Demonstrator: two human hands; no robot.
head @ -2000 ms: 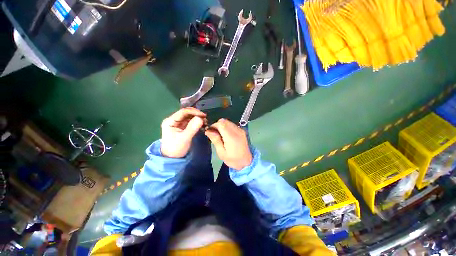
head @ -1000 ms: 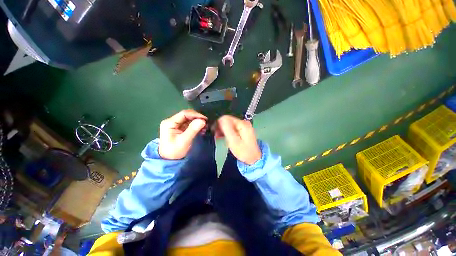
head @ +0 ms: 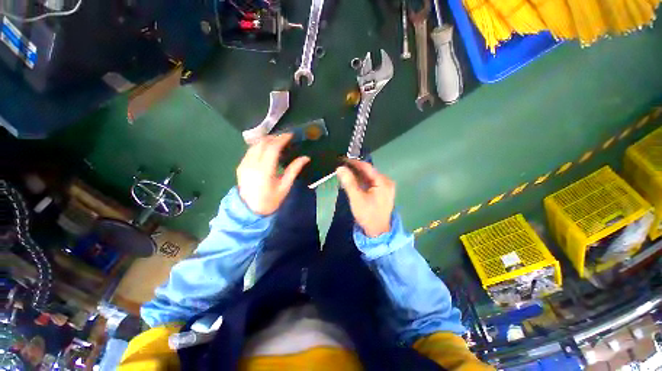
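My right hand (head: 369,196) holds a thin pale rod (head: 324,180) at its fingertips, pointing left. Something small and dark may be between those fingers; blur hides it. My left hand (head: 268,175) has thumb and fingers apart, with nothing visible in it. Its fingertips overlap the left end of a flat metal strip (head: 313,130); I cannot tell if they touch it. A curved metal plate (head: 272,117) lies just beyond this hand. An adjustable wrench (head: 365,101) lies beyond my right hand.
A double-ended wrench (head: 311,43), a dull open-end wrench (head: 422,61) and a pale-handled tool (head: 447,69) lie farther out. A blue tray (head: 501,67) holds yellow wires (head: 559,16). Yellow crates (head: 512,250) stand right, a stool with a ring base (head: 158,197) left.
My hands have moved apart, and the left one has opened and reached towards the flat strip. The pale rod now shows in my right hand. The view has shifted.
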